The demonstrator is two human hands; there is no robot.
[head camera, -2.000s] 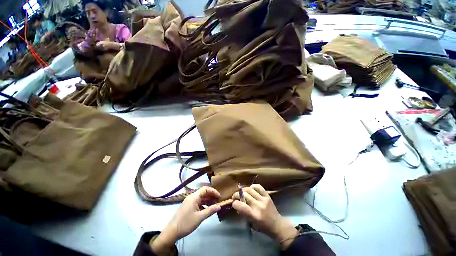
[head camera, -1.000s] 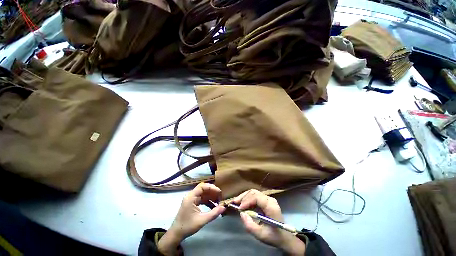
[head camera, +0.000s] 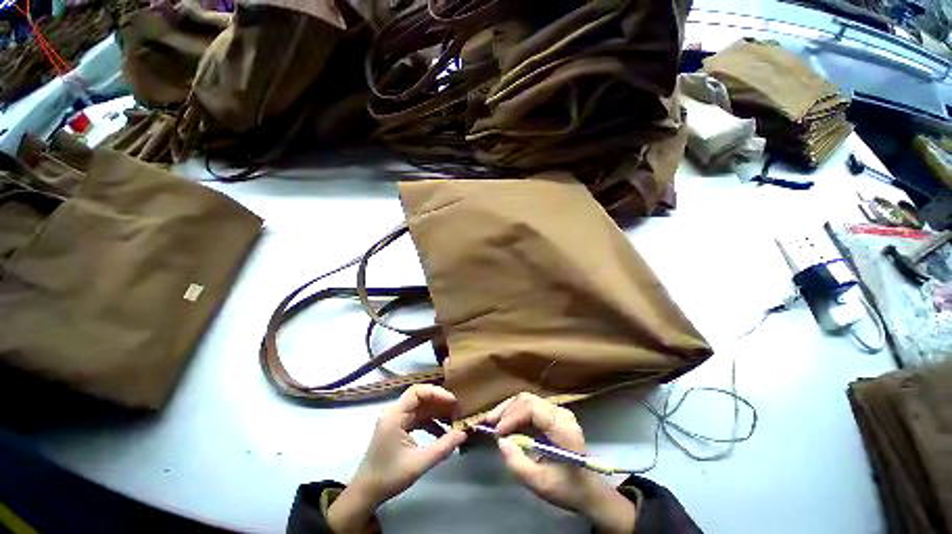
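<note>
A brown tote bag (head camera: 532,282) lies on the white table in front of me, its strap loops (head camera: 287,344) spread to its left. My left hand (head camera: 409,448) pinches the bag's near edge at its left corner between thumb and fingertips. My right hand (head camera: 548,448) holds a slim thread burner (head camera: 569,456) with a pale yellowish grip, its tip pointing left at the pinched edge. The exact contact at the tip is too small to tell. The pen cord (head camera: 697,422) runs from its rear end and loops on the table at right.
A tall bag pile (head camera: 579,99) stands at the back. A neighbouring bag (head camera: 125,271) lies at left. A power adapter (head camera: 825,278) and a hammer (head camera: 919,259) lie at right. Folded brown stacks are at back right (head camera: 783,94) and the right edge (head camera: 913,443).
Since two seconds ago, the burner has swung from upright to lying slantwise in my right hand. The view has tilted down, and the cord loops have shifted. My left hand still pinches the edge.
</note>
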